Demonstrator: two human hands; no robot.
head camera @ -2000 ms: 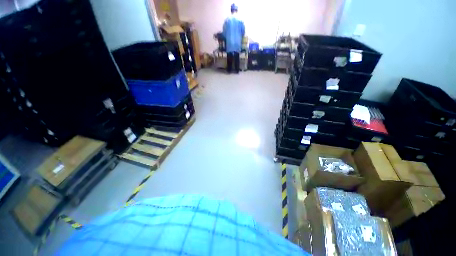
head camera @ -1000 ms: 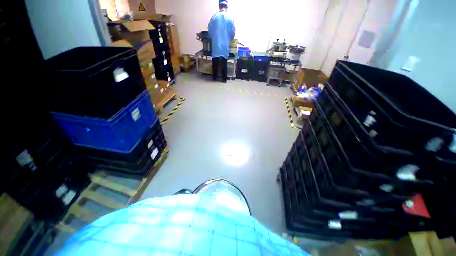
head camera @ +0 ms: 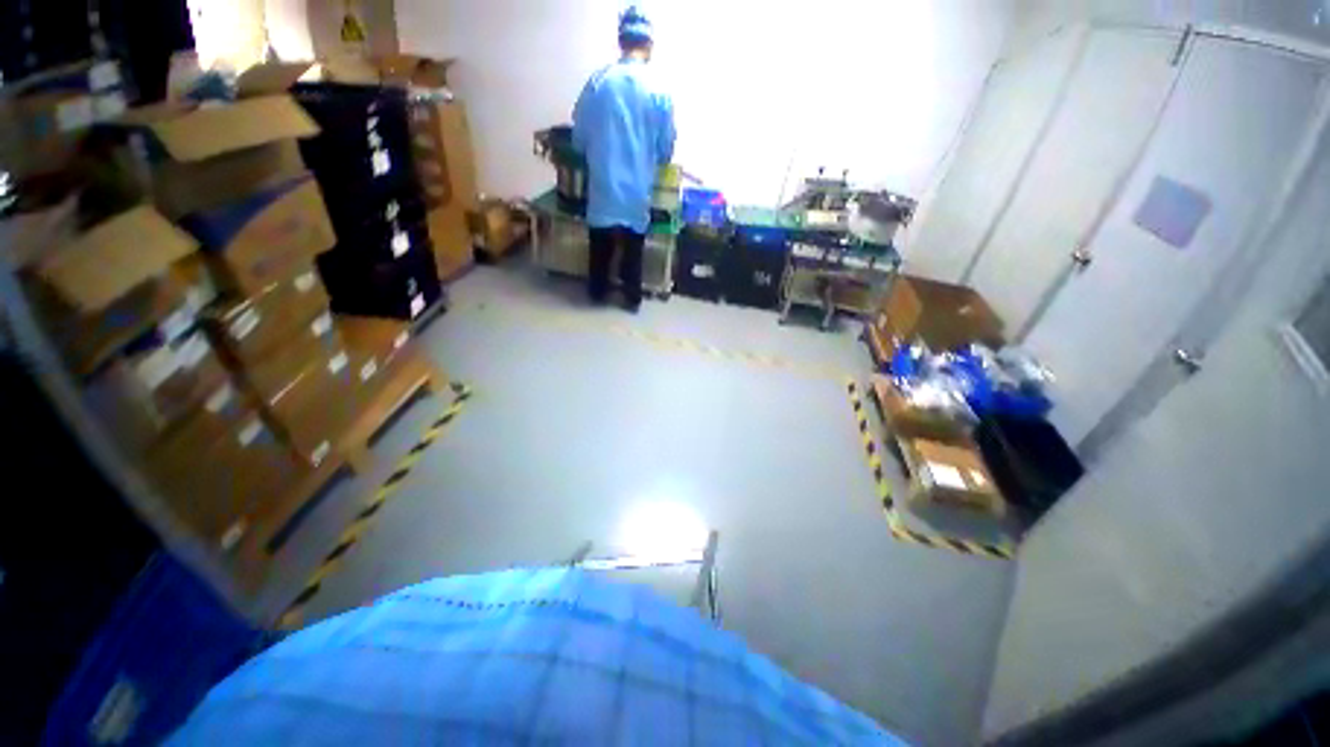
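Observation:
Neither my left hand nor my right hand is in view. My blue checked smock (head camera: 554, 664) fills the bottom middle. Just beyond it a pale flat object with a thin metal frame (head camera: 712, 581) shows, mostly hidden by the smock; I cannot tell what it is. A blue crate (head camera: 153, 664) lies nearest at the lower left, cut off by dark shapes.
Cardboard cartons (head camera: 277, 343) stand on a wooden pallet (head camera: 394, 406) at left, beside stacked black crates (head camera: 382, 204). A person in a blue smock (head camera: 624, 139) stands at a back bench (head camera: 547, 204). Cartons and plastic bags (head camera: 934, 382) lie at right near white doors (head camera: 1167, 219).
The view has moved forward along the aisle. The tall black crate stack at right has left the picture, and the doors and left cartons show larger. The standing person remains at the back bench.

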